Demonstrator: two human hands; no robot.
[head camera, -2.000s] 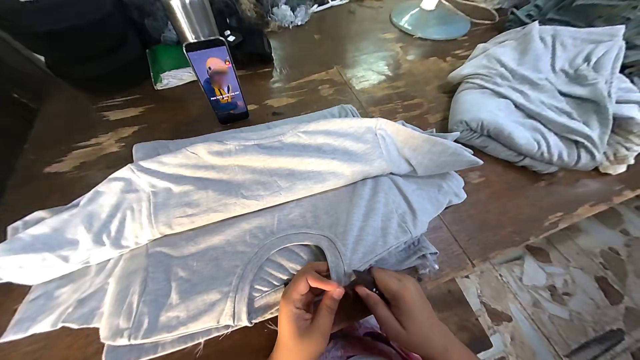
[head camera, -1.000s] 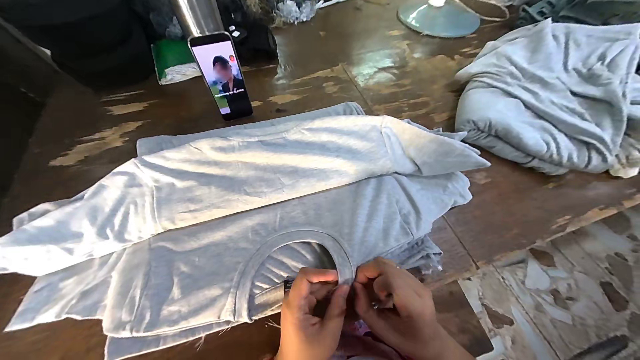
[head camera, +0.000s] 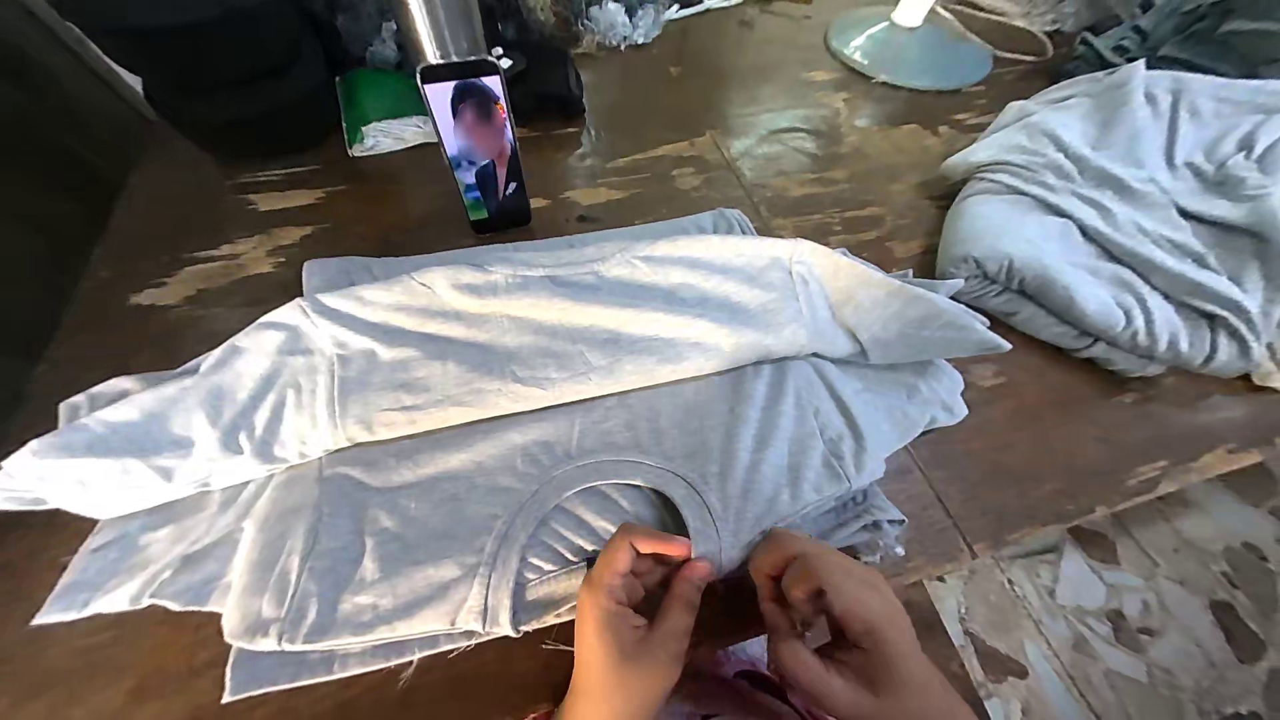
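A stack of light grey T-shirts (head camera: 560, 420) lies spread across the wooden table, with folded-over fabric along its far side. The ribbed round neckline (head camera: 600, 475) of the upper shirt faces me near the table's front edge. My left hand (head camera: 640, 610) pinches the right end of this neckband between thumb and index finger. Just to its right, my right hand (head camera: 825, 620) has its fingers curled with the tips together beside the shirt's edge; whether it holds a thread or fabric cannot be made out.
A smartphone (head camera: 478, 150) stands upright behind the shirts, leaning near a metal cylinder (head camera: 440, 30). A bundle of grey fabric (head camera: 1120, 220) lies at the right. A round lamp-like base (head camera: 908, 50) is at the back. Stone-patterned floor (head camera: 1120, 590) shows beyond the table's front edge.
My right hand has moved slightly right, away from my left hand; one second ago their fingertips were close together at the neckband. The phone's picture has changed.
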